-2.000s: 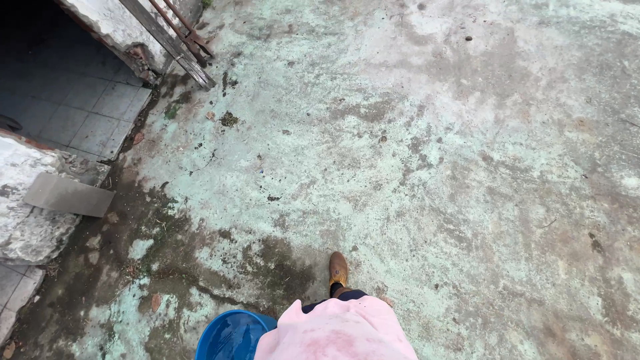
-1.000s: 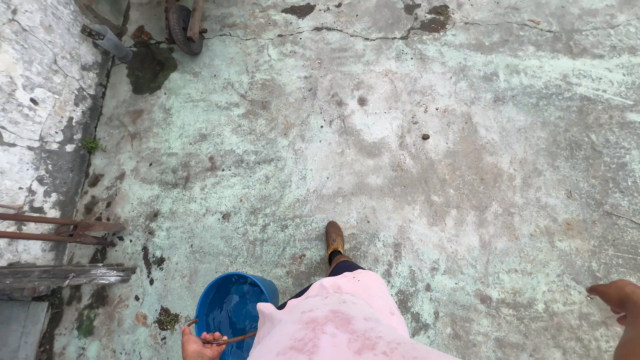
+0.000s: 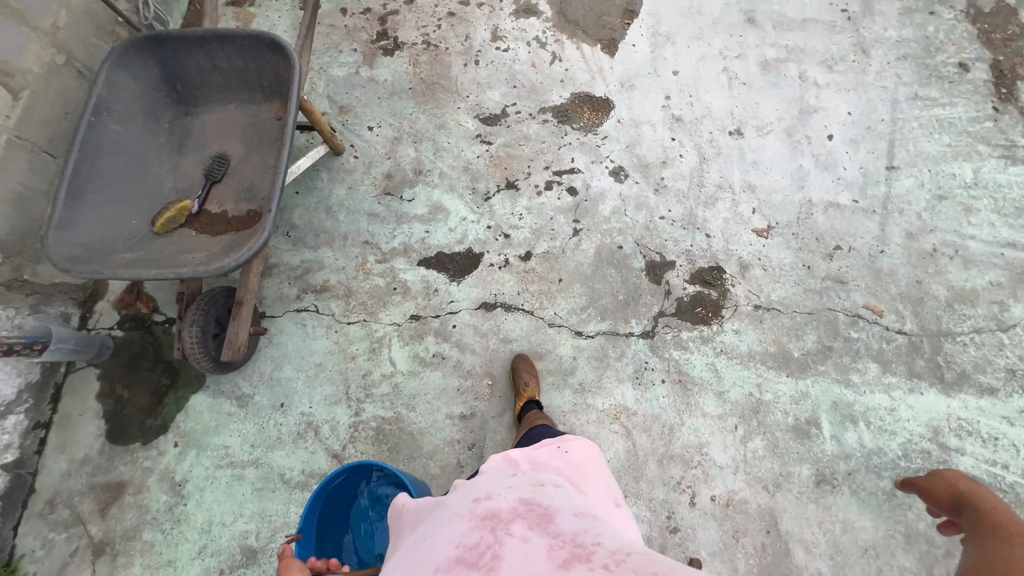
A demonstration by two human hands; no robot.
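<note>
At the bottom left, my left hand (image 3: 308,565) is closed around the handle of a blue plastic bucket (image 3: 328,512), which holds water and hangs beside my pink, stained shirt. My right hand (image 3: 944,500) is out at the lower right, its fingers partly curled, with nothing seen in it. A dark wheelbarrow (image 3: 108,176) stands at the upper left. In its tray lie a black bristled brush (image 3: 212,176) and a yellowish sponge or scrubber (image 3: 171,216), which touch or nearly touch near a patch of brown dirt.
The wheelbarrow's wheel (image 3: 214,330) and wooden frame stand near the wall at the left. A clear plastic pipe or bottle (image 3: 72,342) juts out from that wall. A long crack (image 3: 512,308) and damp patches mark the worn concrete floor.
The view has moved forward over the yard, and the whole wheelbarrow tray has come into sight. The bucket stays in my left hand since a second ago. My right hand has stayed out to the side.
</note>
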